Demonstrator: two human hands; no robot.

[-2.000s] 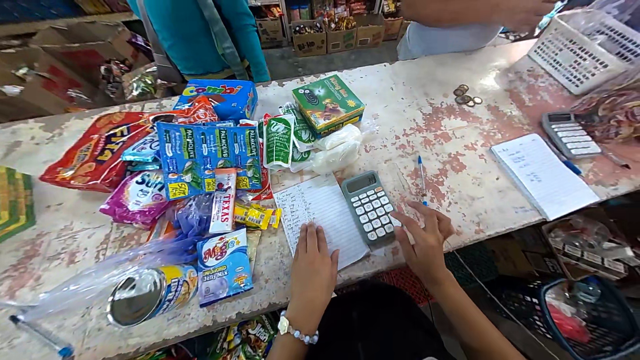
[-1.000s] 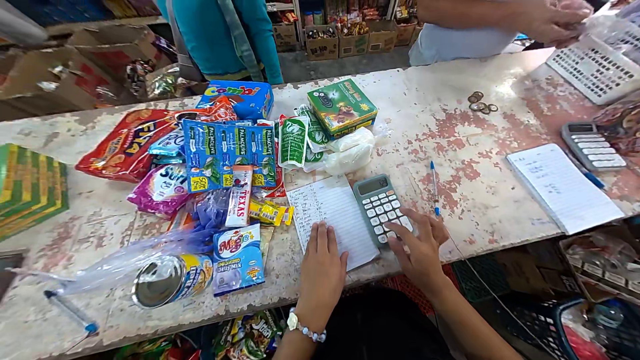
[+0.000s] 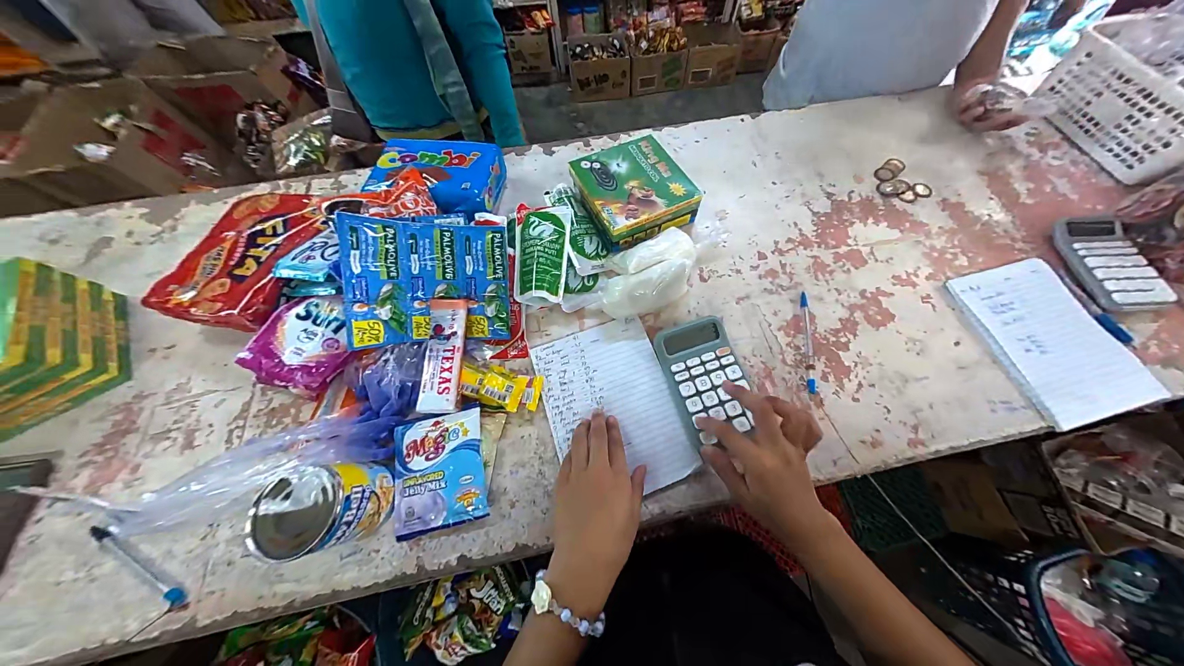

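Note:
My left hand [image 3: 597, 495] lies flat on the lower part of a lined sheet of handwritten paper [image 3: 610, 388], its fingers pointing up the page. My right hand [image 3: 763, 449] is over a grey calculator [image 3: 705, 370], fingertips on or just above its lower keys. It grips nothing. A blue pen [image 3: 807, 342] lies right of the calculator. Left of the paper are a jelly mix packet [image 3: 442, 472], a tin can [image 3: 319, 509], a white and red Texas bar [image 3: 444, 356], Palmolive sachets [image 3: 421, 277] and a Surf pack [image 3: 298, 342]. A green box [image 3: 636, 190] stands behind the paper.
Coins [image 3: 899, 180] lie at the back. To the right are a notepad [image 3: 1054, 342], a second calculator [image 3: 1115, 262] and a white plastic basket [image 3: 1110, 102]. Yellow-green boxes [image 3: 55, 347] stand at the left. Two people are across the counter; one person's hand holds something clear by the basket.
My right hand's fingers have shifted over the calculator keys, while my left hand stays on the paper. The other person's hand near the basket has moved lower, towards the counter.

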